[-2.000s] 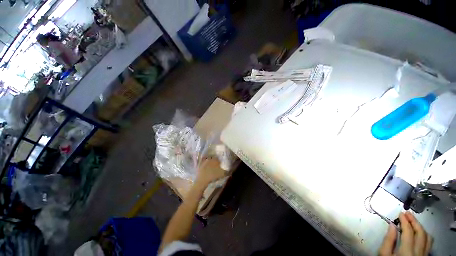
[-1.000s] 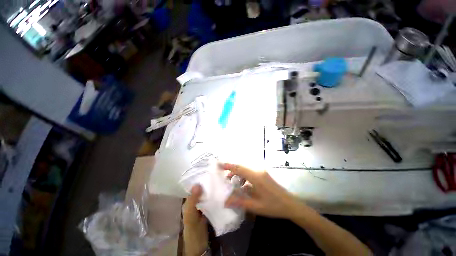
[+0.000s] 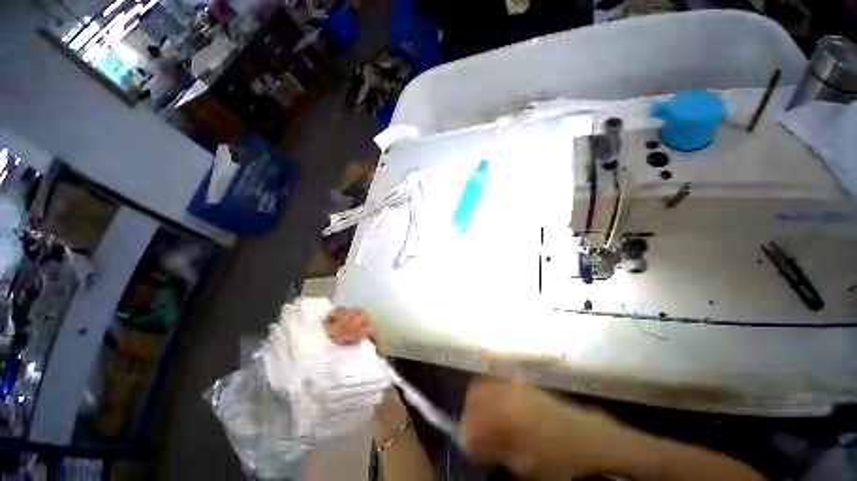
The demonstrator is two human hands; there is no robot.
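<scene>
My left hand is closed on a thick bundle of white fabric pieces, off the table's front left edge, above the clear plastic bag. My right hand is blurred, in front of the table edge. A narrow white strip runs slantwise from the bundle to its fingers and seems gripped there. Its fingertips are not clear. The presser foot and needle area shows no fabric that I can make out.
A blue bottle-shaped item and pale strips lie on the white table. A blue cap-shaped item stands on the machine head. Dark snips lie at right. A metal flask stands behind. A blue bin is on the floor.
The hands have moved apart from the white pieces over the table edge. My left hand now holds a thick bundle lower left; my right hand is lower, with a strip stretched between them. The view has shifted.
</scene>
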